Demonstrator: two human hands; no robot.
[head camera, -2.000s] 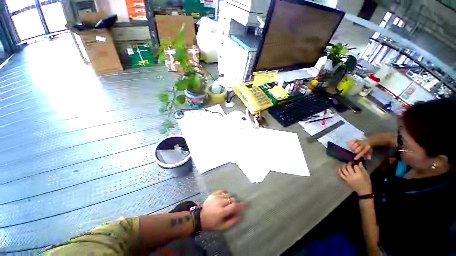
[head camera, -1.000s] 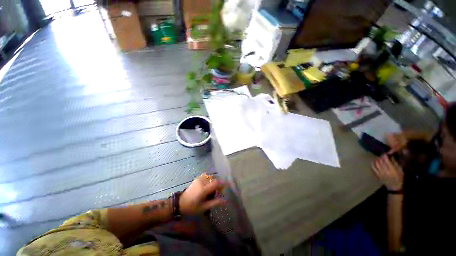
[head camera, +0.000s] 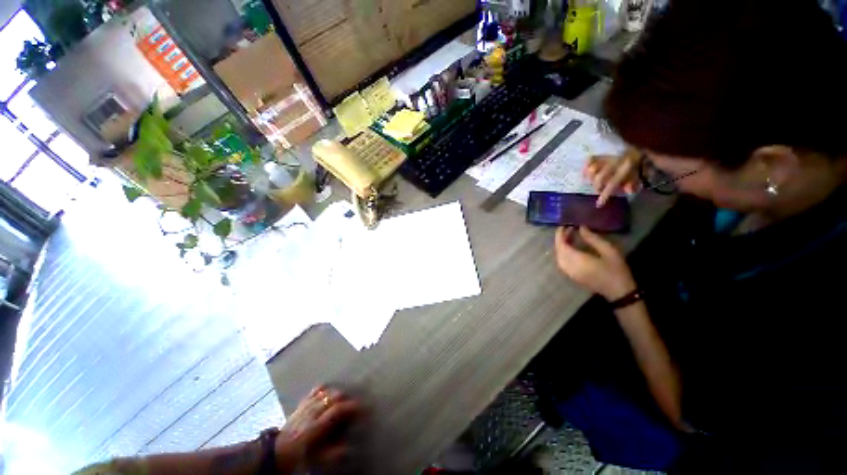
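My left hand (head camera: 322, 431) is at the near left edge of the desk, with a ring on one finger. Its fingers look curled and blurred, and I see no object in it. My right hand is not in view. Overexposed white papers (head camera: 409, 255) lie on the desk beyond my left hand, not touched by it. At the right, a seated person's hands are at a dark smartphone (head camera: 578, 211) with a dimly lit screen; one finger touches the screen. A grey strip like a ruler (head camera: 532, 165) lies on written sheets (head camera: 568, 160) beyond the phone.
Beyond the papers stand a cream-yellow telephone (head camera: 358, 165), a black keyboard (head camera: 488, 125), sticky notes (head camera: 405, 124) and a large monitor (head camera: 371, 42). A trailing plant (head camera: 190, 172) is at the left. The seated person (head camera: 762, 278) fills the right side.
The view has turned right and tilted, so the seated person and phone appear larger. The phone's screen now shows lit. My left hand now shows lower in view, at the desk edge.
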